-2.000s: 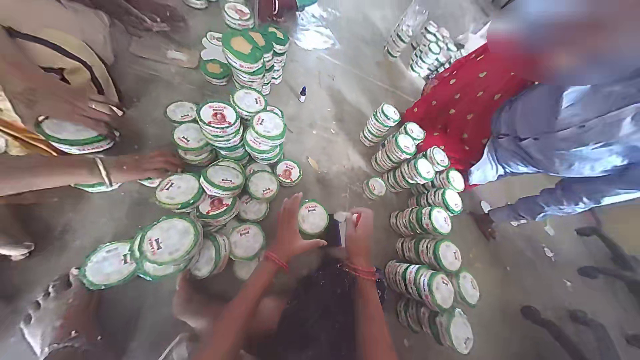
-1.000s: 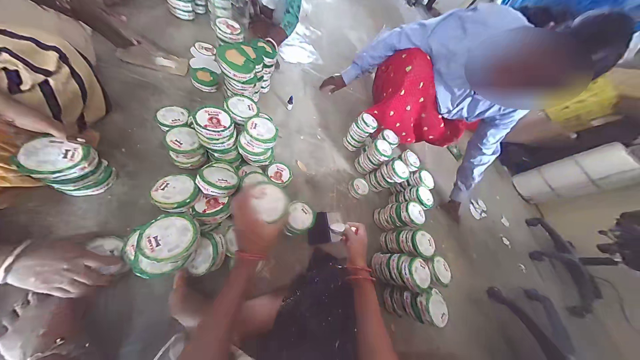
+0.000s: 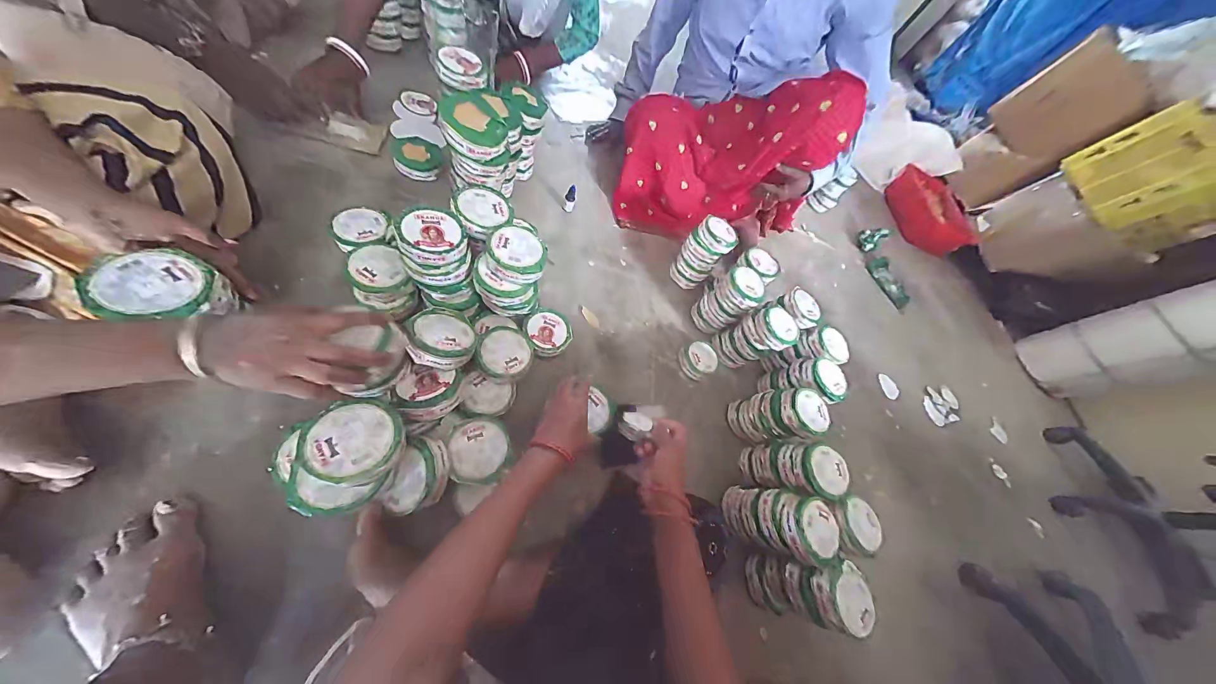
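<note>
My left hand (image 3: 567, 418) is shut on the edge of a round tin (image 3: 598, 410) with a white lid and green rim. Close to its right, my right hand (image 3: 662, 451) pinches a small pale object (image 3: 636, 422), too small to name, above a dark block-like thing (image 3: 617, 449). Left of my hands stand crowded stacks of round green-and-white tins (image 3: 442, 334), some with a red printed picture. To the right, rows of the same tins (image 3: 803, 410) lie stacked on their sides.
A co-worker's hand (image 3: 285, 350) reaches onto a tin at the left. Another person in red patterned cloth (image 3: 731, 142) sits ahead. A small bottle (image 3: 570, 198) stands on the floor. Cardboard boxes (image 3: 1069, 95), a yellow crate (image 3: 1145, 176) and a red container (image 3: 929, 211) are at the right.
My left hand has moved from the tin stacks back beside my right hand. The person in red and blue now sits more upright. A co-worker's hand has reached further into the left stacks. The view has turned.
</note>
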